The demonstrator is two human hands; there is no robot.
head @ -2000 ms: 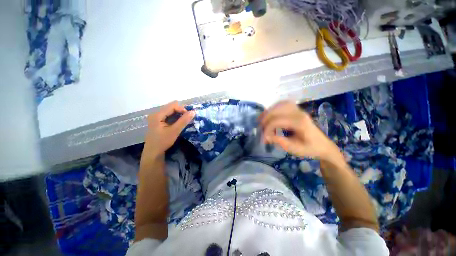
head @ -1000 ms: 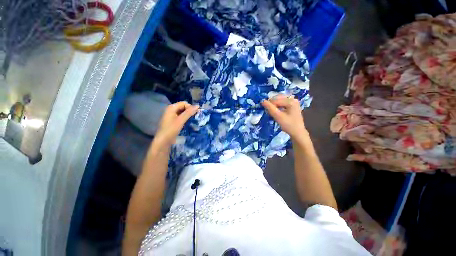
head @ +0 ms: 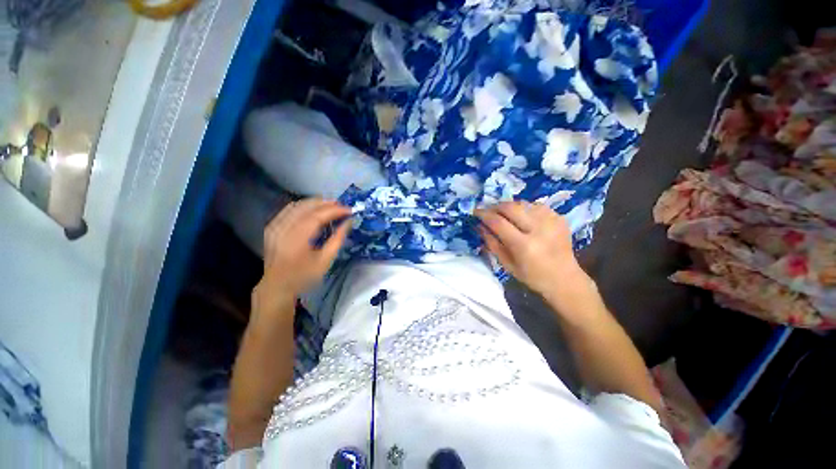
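Note:
A blue fabric piece with white flowers (head: 513, 114) lies over my lap and spreads away to the upper right. My left hand (head: 307, 240) pinches its gathered near edge on the left side. My right hand (head: 530, 240) pinches the same edge on the right side. The edge between the hands is bunched in small folds, with paler fabric showing. The fingertips are partly hidden in the cloth.
The white machine table with its blue edge (head: 197, 174) is at left, with the needle plate (head: 37, 179) and part of a yellow scissor handle (head: 163, 7). A blue crate (head: 683, 35) is at top. Peach floral pieces (head: 765, 220) are piled at right.
The view has turned from the table to the lap and floor on the right. Since one second ago, the fabric has spread larger toward the upper right, and its held edge is more bunched near my waist.

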